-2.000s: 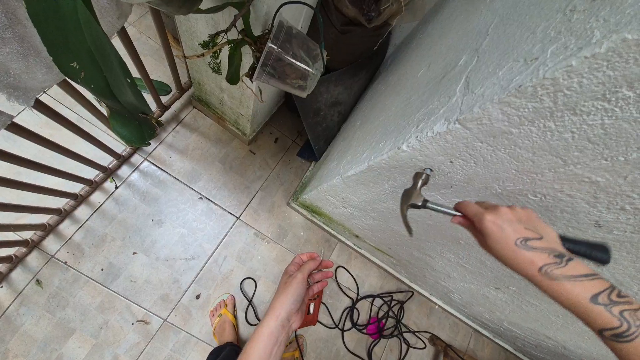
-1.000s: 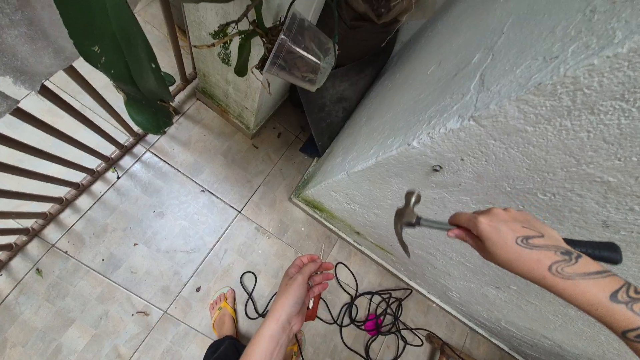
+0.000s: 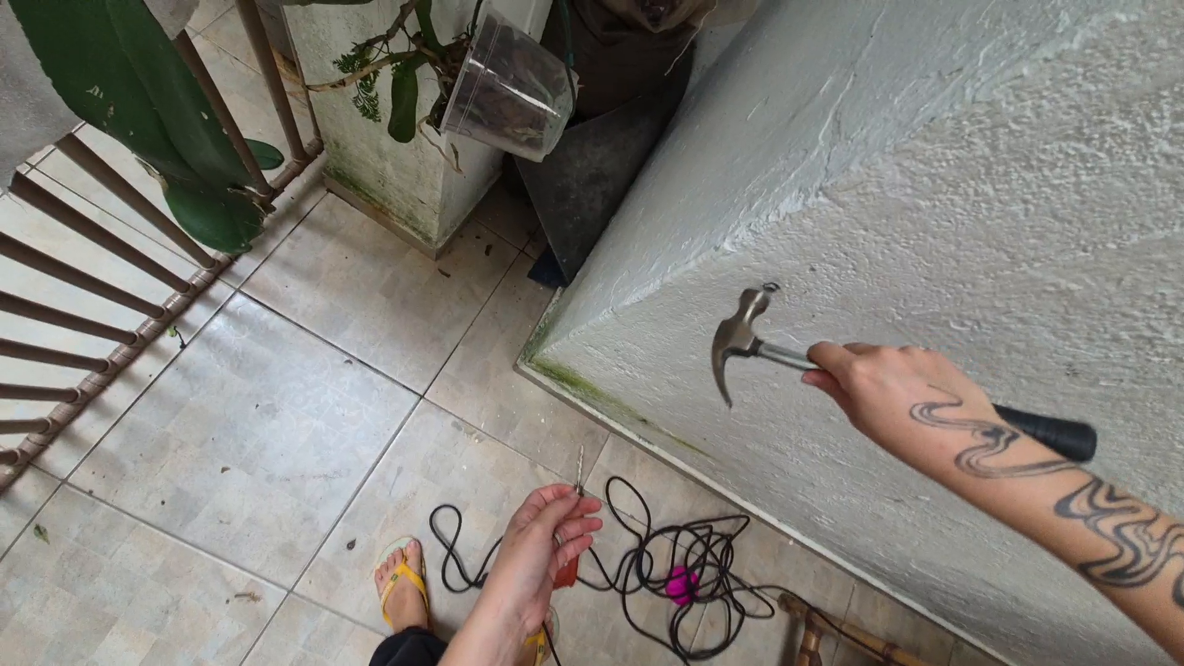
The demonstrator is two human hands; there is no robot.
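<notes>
My right hand (image 3: 879, 375) grips a claw hammer (image 3: 737, 335) by its metal shaft; the black rubber grip sticks out behind the wrist. The hammer's striking face is at a small metal hook or fastener (image 3: 770, 288) in the white textured wall (image 3: 925, 240). Lower in the view, my left hand (image 3: 555, 532) holds a thin metal bit (image 3: 580, 467) upright between its fingertips. An orange-red object (image 3: 566, 572) shows just below the left fingers, partly hidden; whether the hand touches it is unclear.
A tangled black cable (image 3: 638, 555) lies on the floor tiles (image 3: 305, 407) around a magenta object (image 3: 682, 585). A wooden piece (image 3: 814, 629) is at the bottom. Brown railing (image 3: 111, 324), a large green leaf (image 3: 139, 102), and a clear plastic pot (image 3: 509, 88) stand ahead. A foot in a yellow flip-flop (image 3: 404, 583) is below.
The hammer head was lower, away from the wall fastener, one second ago; now it meets it, as it nearly did two seconds ago. My left hand stays in about the same place.
</notes>
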